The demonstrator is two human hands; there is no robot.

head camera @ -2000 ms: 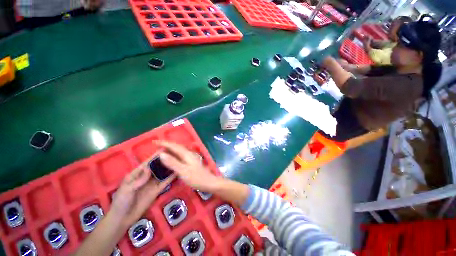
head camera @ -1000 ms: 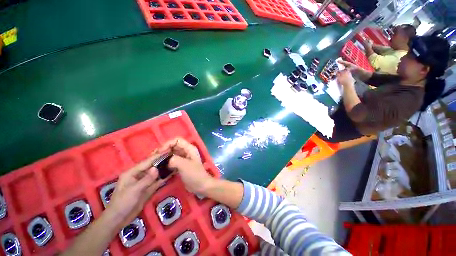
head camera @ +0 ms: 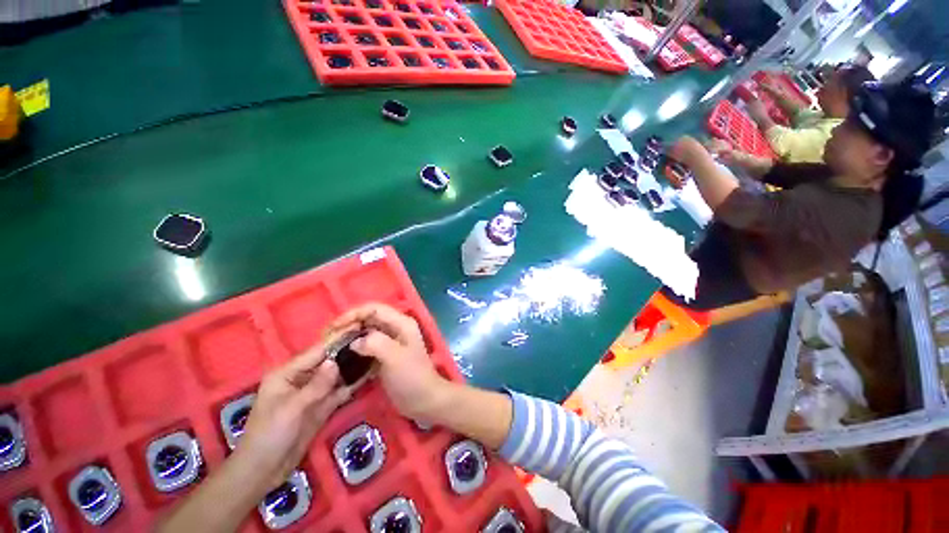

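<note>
A small dark smartwatch unit (head camera: 354, 364) is held between my two hands above the red tray (head camera: 234, 312). My left hand (head camera: 291, 401) grips it from the left side. My right hand (head camera: 401, 364) grips it from the right, fingertips on its upper edge. The fingers cover much of the unit. The pockets below and left of my hands hold silver squarish watch cases (head camera: 174, 460) with dark round centres. The tray's back row of pockets is empty.
Loose watch units (head camera: 180, 232) lie on the green belt (head camera: 94, 260). A white bottle (head camera: 488, 245) stands behind clear film scraps (head camera: 557, 292). More red trays (head camera: 416, 78) lie at the back. A coworker (head camera: 832, 208) sits at right. A yellow box (head camera: 10, 115) is at left.
The watch unit's face was flatter and more visible; now it is tilted and both hands close around it. The loose units on the belt have shifted to the right.
</note>
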